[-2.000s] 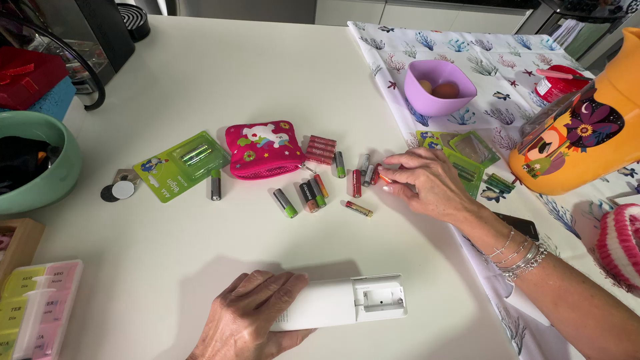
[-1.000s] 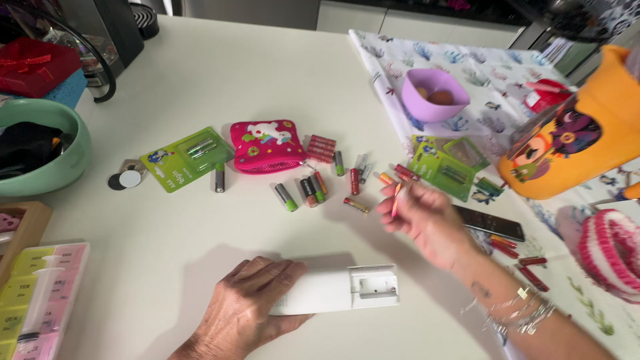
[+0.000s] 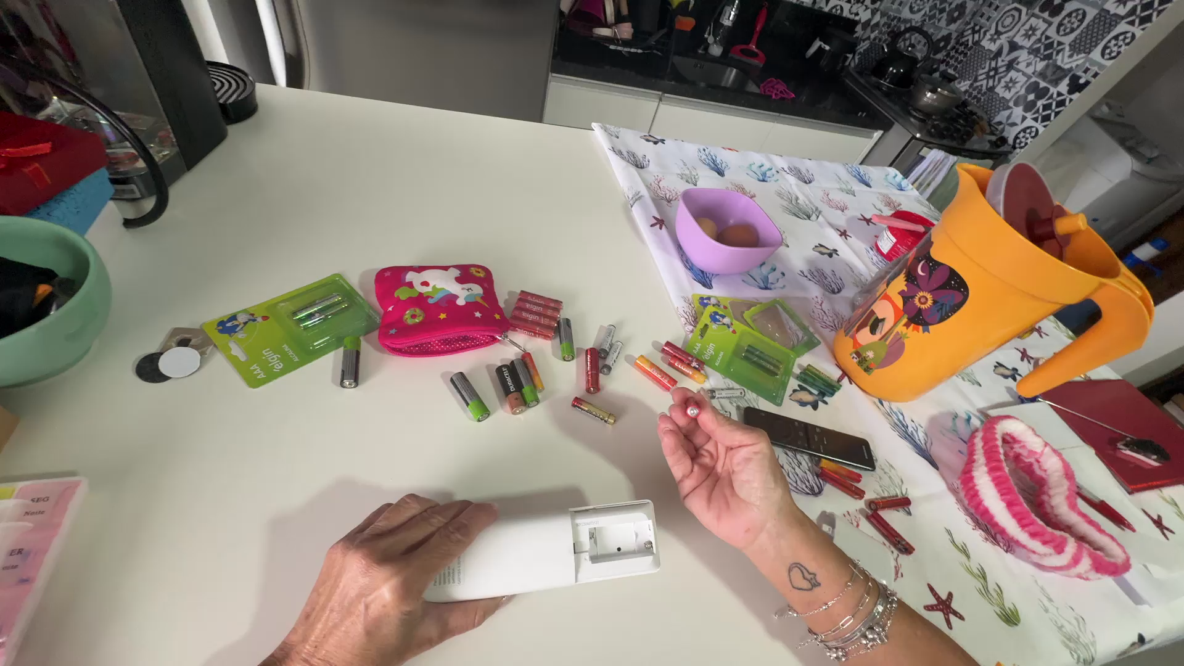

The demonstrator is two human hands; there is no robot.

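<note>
My left hand (image 3: 398, 578) grips a white plastic device (image 3: 546, 552) lying low on the table, its battery compartment (image 3: 618, 538) uncovered and without a battery. To its right, my right hand (image 3: 731, 472) is raised palm up, thumb and forefinger pinched on a small battery seen end-on (image 3: 693, 410). Behind the hands lie loose batteries: a red one (image 3: 592, 370), a gold and red one (image 3: 593, 410), a green and black one (image 3: 470, 397) and several more. A pink unicorn pouch (image 3: 438, 310) and a green battery blister pack (image 3: 291, 328) are beyond them.
A black remote control (image 3: 808, 437) lies right of my right hand, near more batteries. On the patterned cloth stand a purple bowl (image 3: 728, 231), an orange pitcher (image 3: 980, 287) and a pink and white headband (image 3: 1036, 499). A green bowl (image 3: 46, 305) stands at the left edge.
My right hand has moved from among the loose batteries back toward me and turned palm up. My left hand still holds the white device. The view has shifted somewhat.
</note>
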